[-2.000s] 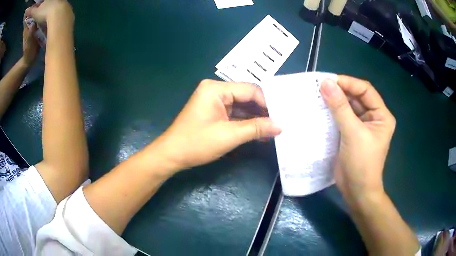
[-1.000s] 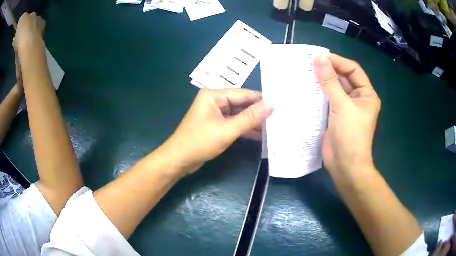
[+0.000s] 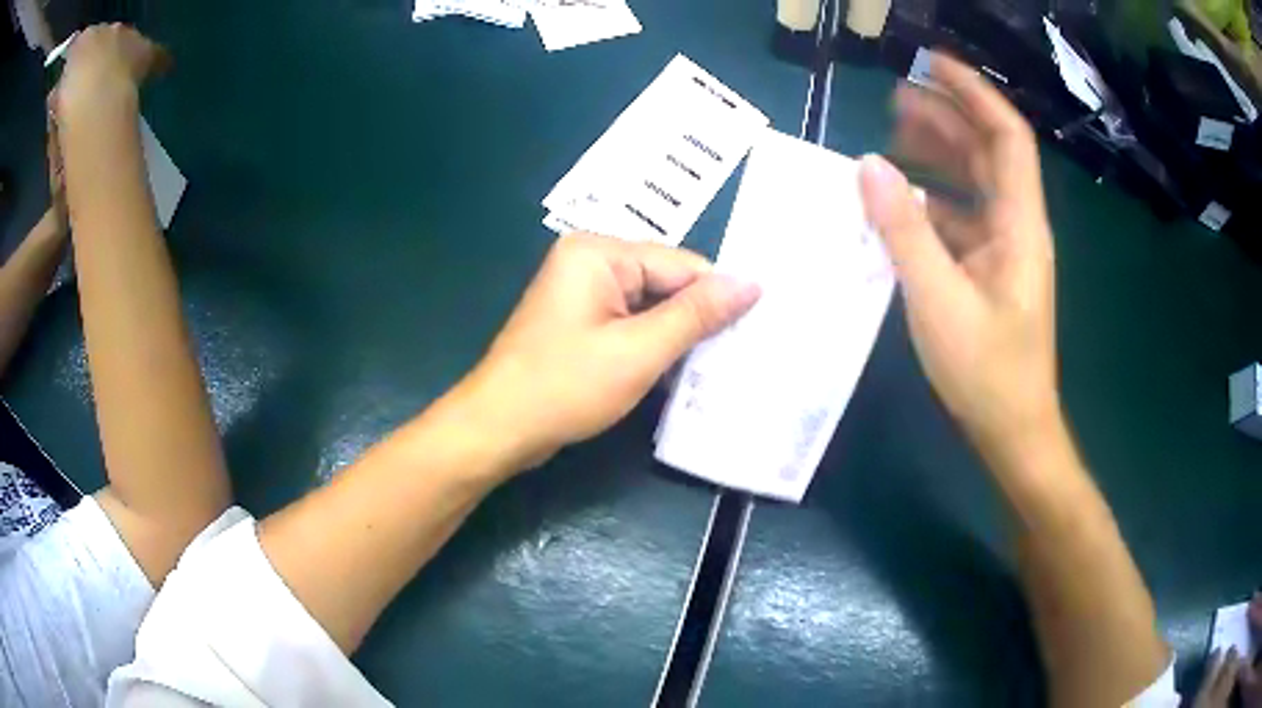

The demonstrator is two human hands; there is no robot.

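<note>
A white printed leaflet (image 3: 789,332) is held tilted above the dark table seam. My left hand (image 3: 623,325) pinches its left edge between thumb and fingers. My right hand (image 3: 976,249) is at its upper right edge, with the thumb at the paper and the fingers spread and blurred; whether the thumb touches the paper is hard to tell. Folded leaflets with dark heading bars (image 3: 660,155) lie overlapping on the green table just beyond the held leaflet.
More white leaflets (image 3: 588,20) lie at the top edge. Black goods with white labels (image 3: 1107,83) line the upper right. Two cream posts (image 3: 865,17) stand beside the seam (image 3: 709,602). A neighbour's arm (image 3: 152,304) is at left; another person's hand (image 3: 1218,685) is at lower right.
The leaflet has turned from nearly upright to slanted and looks flatter and narrower. My right hand's fingers have lifted from behind it and spread. My left hand still pinches the left edge.
</note>
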